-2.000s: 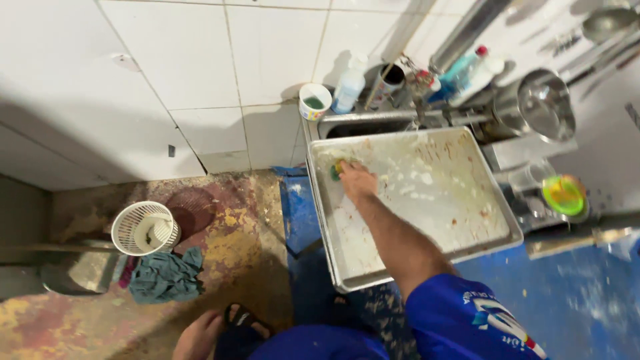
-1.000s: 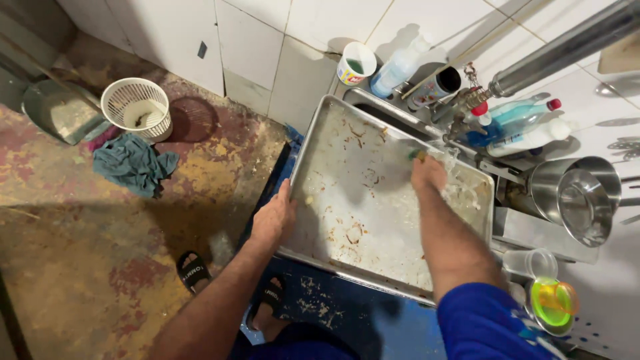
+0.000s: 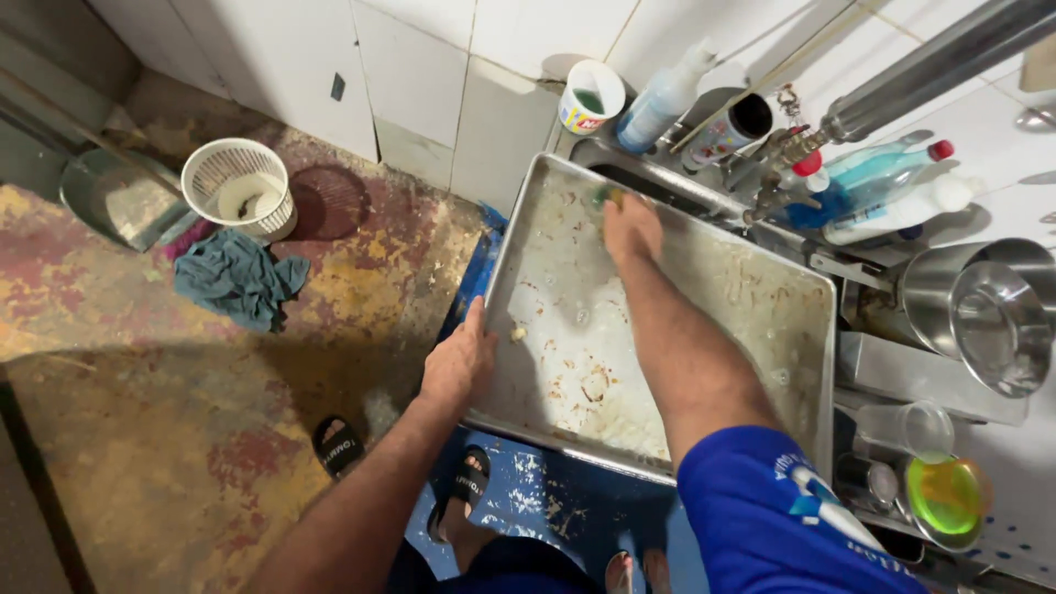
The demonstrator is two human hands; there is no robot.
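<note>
A large rectangular metal baking tray (image 3: 569, 330) lies over the sink, with brown residue and wet, soapy patches on its surface. My left hand (image 3: 459, 360) grips the tray's left rim, thumb side up along the edge. My right hand (image 3: 632, 224) is inside the tray near its far rim and presses a green and yellow scrubbing sponge (image 3: 609, 196) to the metal; the fingers partly hide the sponge. Just beyond the tray's far left corner stands a white tub (image 3: 591, 97) with green contents.
Bottles (image 3: 874, 177), a printed can (image 3: 730, 132) and a tap (image 3: 771, 194) line the wall behind the tray. Metal pots (image 3: 949, 289) and a green bowl (image 3: 945, 495) are at the right. A white basket (image 3: 239, 188), a dark cloth (image 3: 238, 279) and a dustpan (image 3: 124, 198) lie on the floor.
Two seconds ago only my right hand was on the tray; my left hand has since come to its left rim. Over the last second my right hand has moved left with the sponge.
</note>
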